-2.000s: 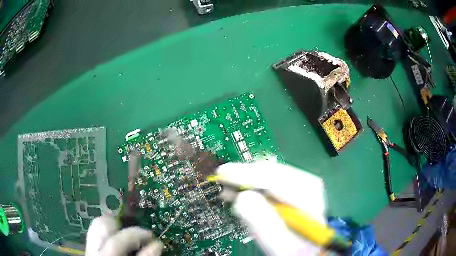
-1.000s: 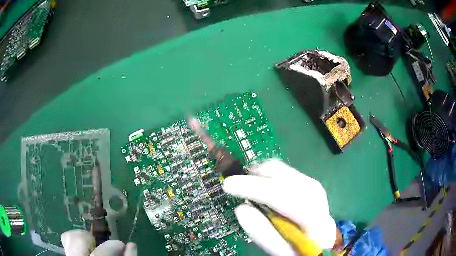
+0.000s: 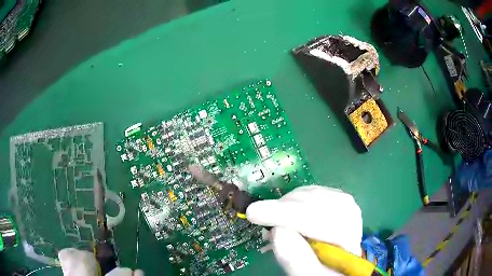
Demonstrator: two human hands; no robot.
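Note:
A green printed circuit board (image 3: 259, 108) with dense silvery parts lies flat on the green mat. My right hand (image 3: 313, 226), in a white glove, holds a soldering iron (image 3: 233, 200) with a yellow handle; its tip is over the middle of the board. My left hand (image 3: 86, 264), gloved and cut off by the bottom edge, holds a second soldering iron (image 3: 101, 215) pointing up over the clear template. A thin strand of solder wire (image 3: 138, 234) rises beside my left fingers, left of the board.
The clear template (image 3: 56, 128) lies at the left, with a green solder spool (image 3: 7, 233) at the edge. A soldering iron stand (image 3: 329, 75) with a yellow sponge (image 3: 369, 123) stands right of the board. Side cutters (image 3: 418, 153) and a black ringed grille (image 3: 463, 135) are farther right.
Over two seconds my left hand and its iron have moved left, off the board. The right iron's tip reached towards the board's back edge and is now lower over the middle. The view has shifted slightly.

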